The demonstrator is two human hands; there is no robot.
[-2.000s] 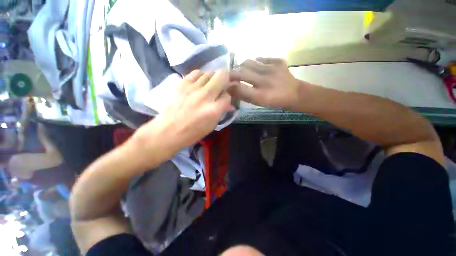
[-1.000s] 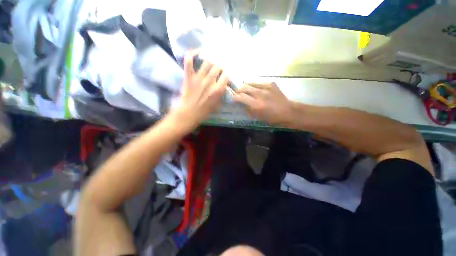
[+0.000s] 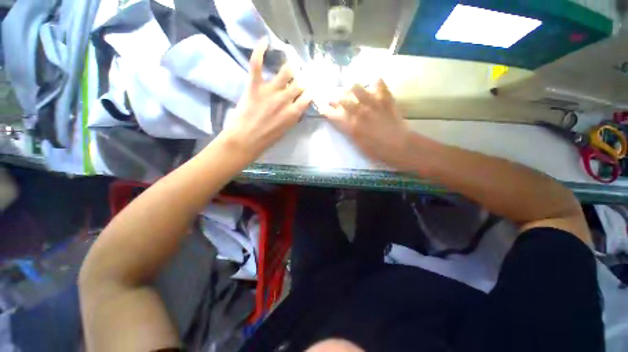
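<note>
Pale grey-white garment pieces with dark grey panels (image 3: 182, 79) lie bunched on the table left of the needle area. My left hand (image 3: 268, 103) rests on the fabric's right part, fingers spread. My right hand (image 3: 365, 117) is just right of it, fingertips bent down at the needle area; any cloth under them is lost in glare. The sewing machine's green front panel (image 3: 551, 31) with its bright display is above right. The needle and presser foot cannot be made out in the lamp glare.
Scissors with red and yellow-orange handles (image 3: 600, 155) lie at the table's right end. Pale blue-grey cloth (image 3: 51, 69) hangs at the left. A red-rimmed basket (image 3: 263, 254) of cloth stands below the table. The green table edge (image 3: 330, 176) runs below my hands.
The view has shifted, bringing the machine head and green panel into sight. My hands have moved from close together on the cloth to slightly apart, and the bunched cloth lies further left.
</note>
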